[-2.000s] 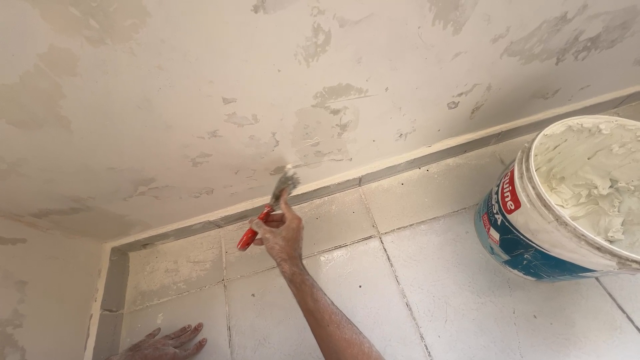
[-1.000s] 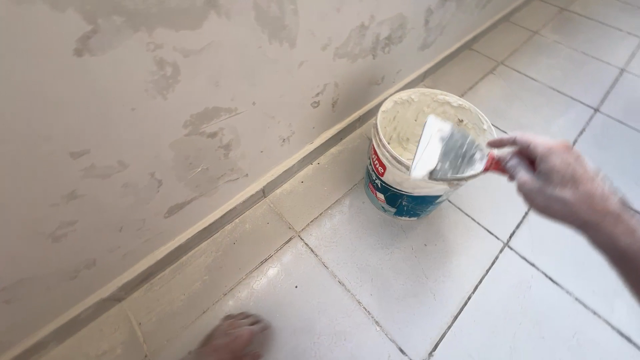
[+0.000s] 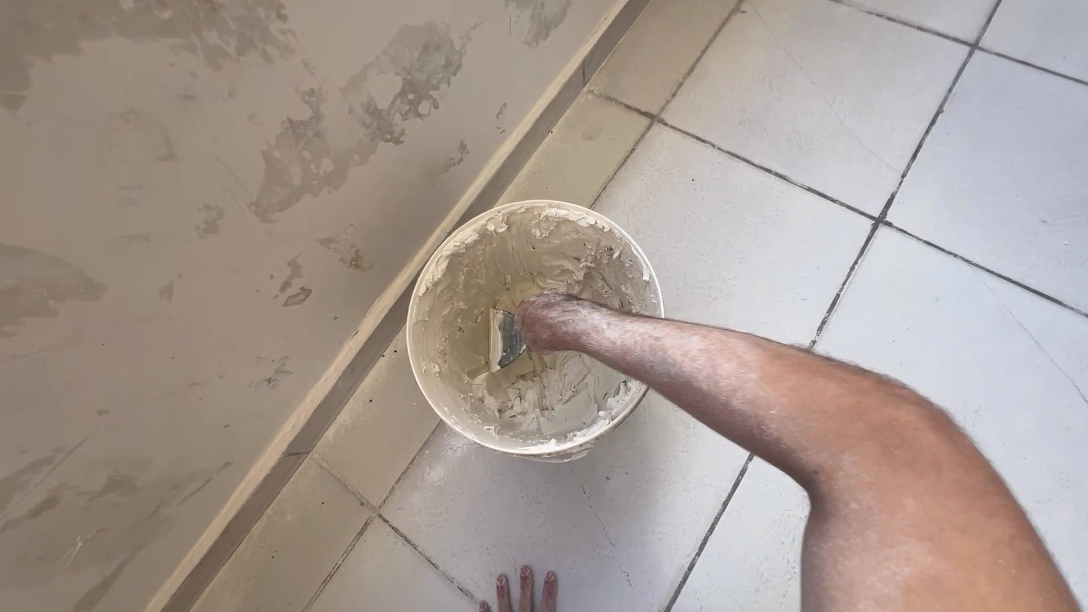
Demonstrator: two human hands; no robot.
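A plastic bucket (image 3: 416, 340) of pale, thick wall putty stands on the tiled floor close to the wall. My right hand (image 3: 548, 321) reaches down inside it, closed around a putty knife whose handle is hidden by the hand. The metal blade (image 3: 507, 338), smeared with putty, points left against the putty (image 3: 552, 399). Of my left hand (image 3: 523, 591) only the fingers show at the bottom edge, spread over the floor tiles, with nothing seen in them.
On the left rises a wall (image 3: 170, 340) with patchy, uneven putty. A baseboard (image 3: 340, 365) runs diagonally along its foot, just beside the bucket. Pale floor tiles (image 3: 765, 212) with dark joints lie to the right.
My right hand has gone from the wall, then from above the bucket's right rim, down into the bucket with the putty knife. The view has swung toward the bucket.
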